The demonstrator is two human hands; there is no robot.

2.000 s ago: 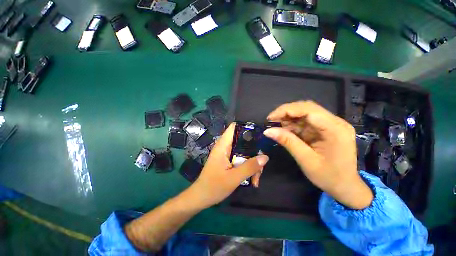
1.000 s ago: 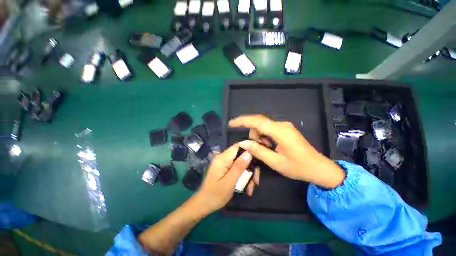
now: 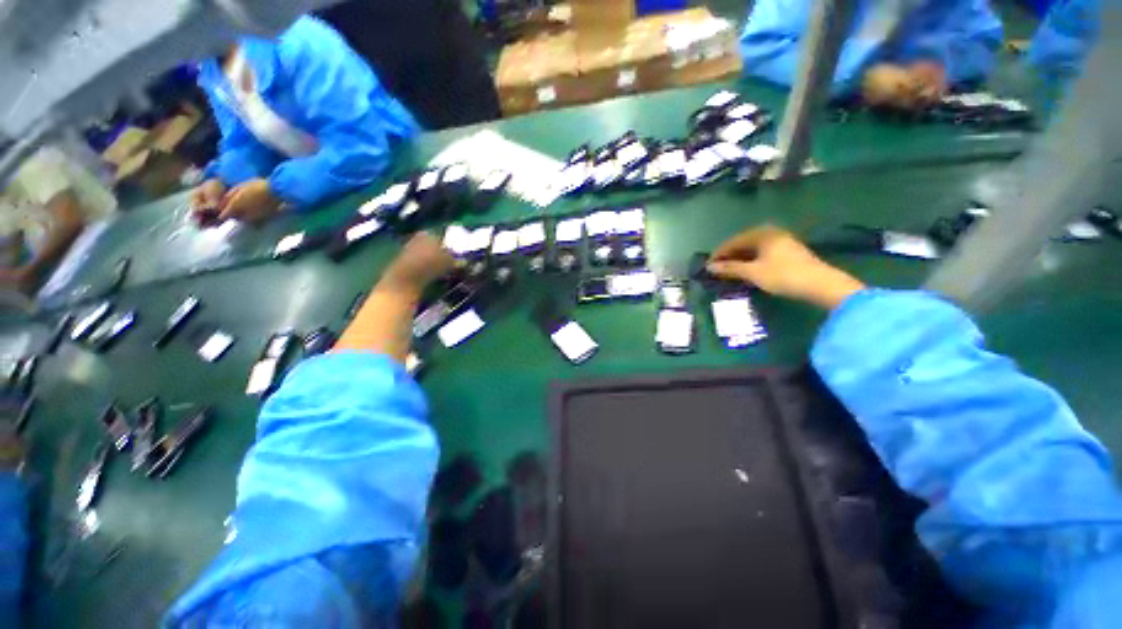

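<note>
Part-built phone handsets with white lower halves lie on the green bench; a row of them [image 3: 570, 242] stands beyond the tray. My right hand [image 3: 778, 267] reaches forward at right, its fingertips closed on the dark upper end of a handset [image 3: 738, 322]. My left hand [image 3: 425, 264] is blurred, at the left end of the row, over a dark handset; its fingers are mostly hidden, and I cannot tell if it grips anything. The black tray [image 3: 671, 381] lies nearer to me, with covers in its shadowed right section.
Dark covers [image 3: 492, 541] lie left of the tray, partly behind my left sleeve. Handsets are scattered at left [image 3: 179, 320]. A grey post [image 3: 1021, 184] slants at right; another [image 3: 812, 92] stands farther back. People in blue smocks [image 3: 308, 111] work across the bench. Cardboard boxes [image 3: 578, 68] stand behind.
The view has tilted up to show the far bench. My hands have parted from the handset held over the tray and reached forward to the far handsets, left and right.
</note>
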